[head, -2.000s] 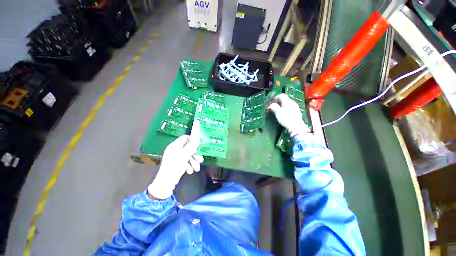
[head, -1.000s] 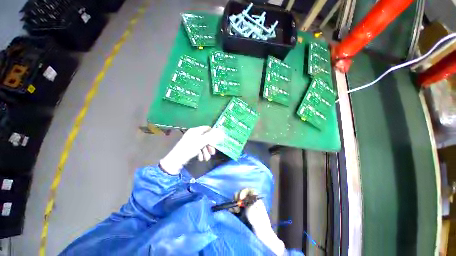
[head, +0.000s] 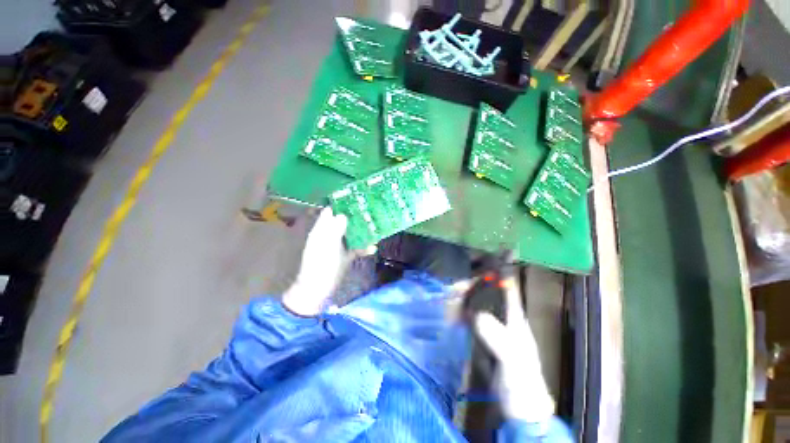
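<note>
My gloved left hand (head: 319,264) grips a green circuit board (head: 390,201) by its left end, held above the table's near edge. My gloved right hand (head: 507,333) is blurred, below the near edge of the table, and holds the cutters (head: 488,292), black with orange near the pivot. The cutters are apart from the board. Several more circuit boards lie spread on the green mat (head: 450,203), among them one at the left (head: 341,131) and one at the right (head: 559,186).
A black parts box (head: 468,85) with pale blue-green strips (head: 459,48) stands on the table's far edge. The conveyor belt (head: 658,285) and a red wrapped post (head: 667,65) are at right. Black bins (head: 87,104) stand at far left.
My left hand has turned the held board from steeply slanted to nearly crosswise. My right hand with the cutters has moved up and right from my lap. The view has shifted slightly.
</note>
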